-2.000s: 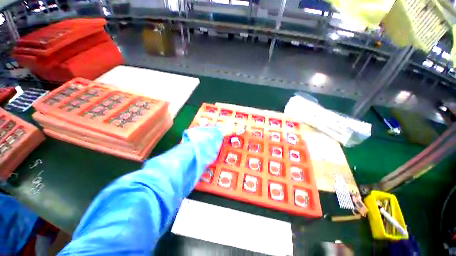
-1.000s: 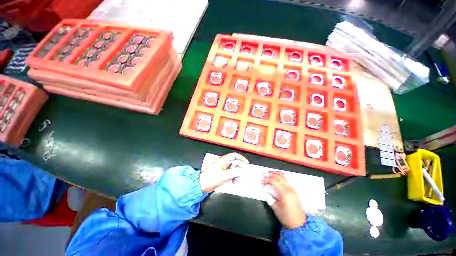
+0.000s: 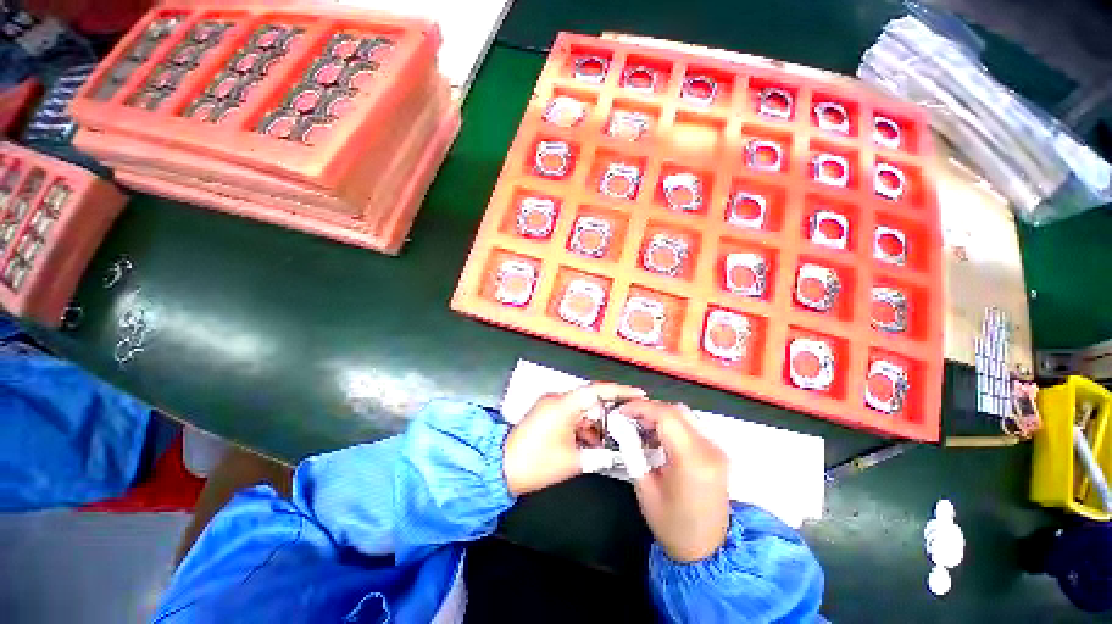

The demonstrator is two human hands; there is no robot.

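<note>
My left hand (image 3: 549, 441) and my right hand (image 3: 685, 478) meet over a long white paper sheet (image 3: 774, 466). Between the fingertips is a small silver-grey ring part (image 3: 598, 421), mostly hidden by the fingers. A small white piece (image 3: 629, 441) lies against it, at the right fingers; white also shows under the left fingers. Just beyond the paper lies a red-orange foam tray (image 3: 457, 302) with square pockets. Most pockets hold one ring part; one pocket in the second row from the back holds none.
Stacked foam trays (image 3: 402, 183) stand at left. Loose thin rings (image 3: 131, 332) lie at far left. At right are white discs (image 3: 941, 549), a yellow bin (image 3: 1061, 449) with tools, a gridded strip (image 3: 994, 363) and a dark blue object (image 3: 1083, 563). A plastic bag (image 3: 976, 116) lies at back right.
My left hand came back from the tray to the paper. Both hands, apart a second ago, have now come together around the ring part. The view has tilted down.
</note>
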